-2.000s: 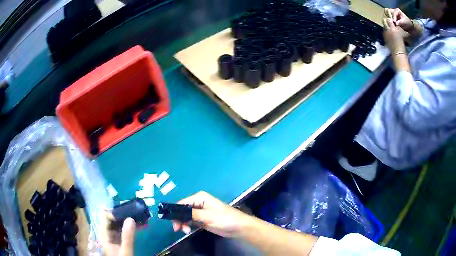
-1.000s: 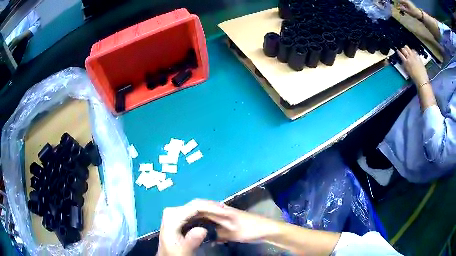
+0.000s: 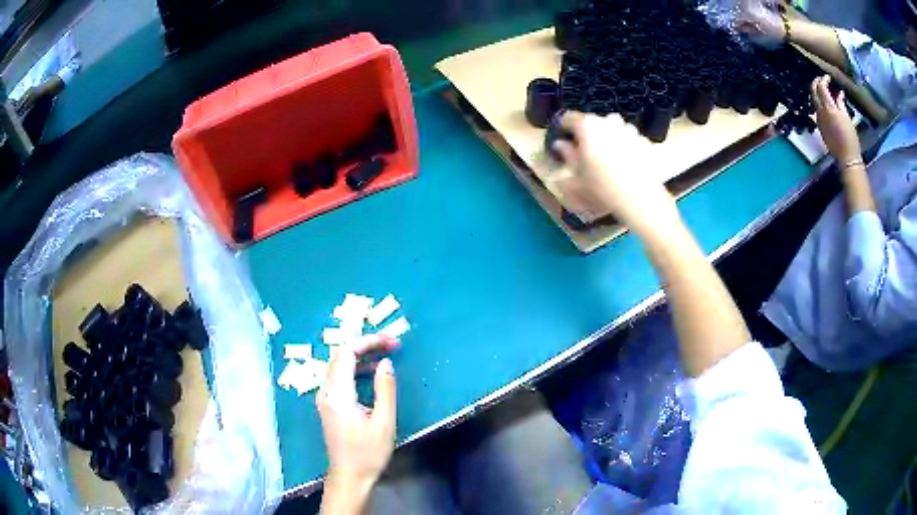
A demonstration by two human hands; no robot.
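Observation:
My right hand (image 3: pixel 603 166) is over the front left corner of the top cardboard sheet (image 3: pixel 493 70), its fingers on a black housing (image 3: pixel 556 136) beside the upright rows of black housings (image 3: pixel 644 70); the hand is slightly blurred. My left hand (image 3: pixel 360 407) is at the near edge of the loose white inserts (image 3: pixel 349 310), thumb and fingers apart, with no housing in it. Its fingertips partly cover some inserts; whether they touch one I cannot tell.
A red bin (image 3: pixel 292 86) with several black housings stands at the back left. A box with a clear bag liner (image 3: pixel 236 402) holds heaped loose housings (image 3: pixel 126 387) at the left. At the right, another person's hands (image 3: pixel 837 126) are by the black parts. Blue plastic film hangs below the bench edge.
My hands were together around a black housing at the bench's near edge. My right hand has moved up and right to the cardboard with a housing; my left has moved to the white inserts.

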